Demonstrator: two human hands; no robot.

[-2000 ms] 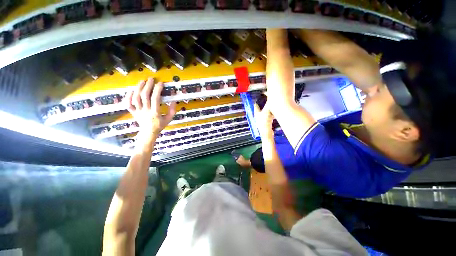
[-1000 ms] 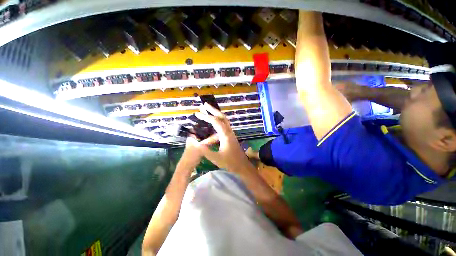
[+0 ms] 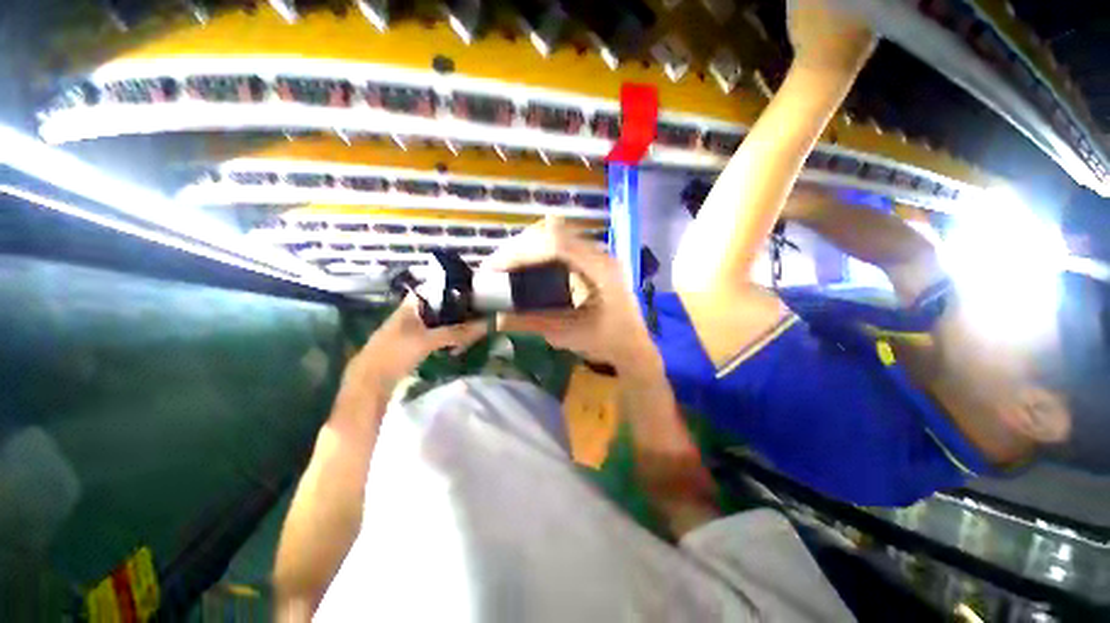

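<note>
My left hand (image 3: 408, 347) and my right hand (image 3: 596, 304) are close together in front of my body. My left hand holds a black power adapter (image 3: 448, 290) with pale cord or plug parts beside it. My right hand holds another dark adapter (image 3: 541, 288), its block at the fingers. The two adapters are side by side; whether they touch is blurred. The blue turnover tray (image 3: 624, 225) lies right of my hands below the rack shelf, with a few black adapters and cords in it.
Rack shelves with yellow socket boards (image 3: 304, 55) curve across the top. A red marker tag (image 3: 637, 122) hangs on a shelf edge. A co-worker in a blue shirt (image 3: 828, 402) stands at right, one arm raised to the rack. An orange step stool (image 3: 589, 414) is on the green floor.
My left hand has come off the shelf edge to meet my right hand, and both now hold adapters before me. The view has shifted; the co-worker's raised arm has moved along the shelf.
</note>
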